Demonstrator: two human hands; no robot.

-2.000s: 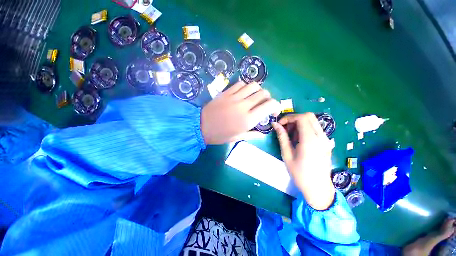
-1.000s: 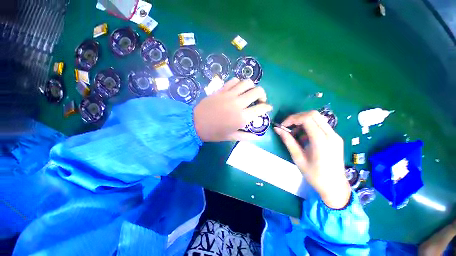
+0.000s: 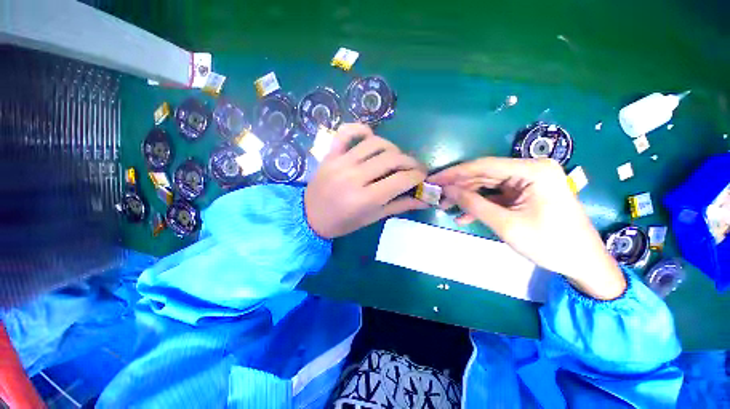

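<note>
A small silver-white battery with a yellow end [image 3: 429, 192] is between the fingertips of both hands, above the green surface. My left hand [image 3: 364, 182] is curled around its yellow end. My right hand [image 3: 538, 209] reaches in from the right, with thumb and fingertips pinched at its other end. The fingers hide part of it and whatever is under the left palm; no round housing shows in the left hand. A white paper strip [image 3: 460, 260] lies just below the hands.
Round black housings [image 3: 371, 99] and batteries [image 3: 346, 58] lie in a group at left. A housing [image 3: 543, 146] lies beyond my right hand. At right are a squeeze bottle [image 3: 650, 113], a blue bin [image 3: 708, 216], and more housings [image 3: 627, 244]. A grey ribbed block [image 3: 60, 168] stands at left.
The camera view has shifted. The round housing seen at my left hand no longer shows there, and a battery is now between the fingertips. My right hand's fingers have closed in on my left.
</note>
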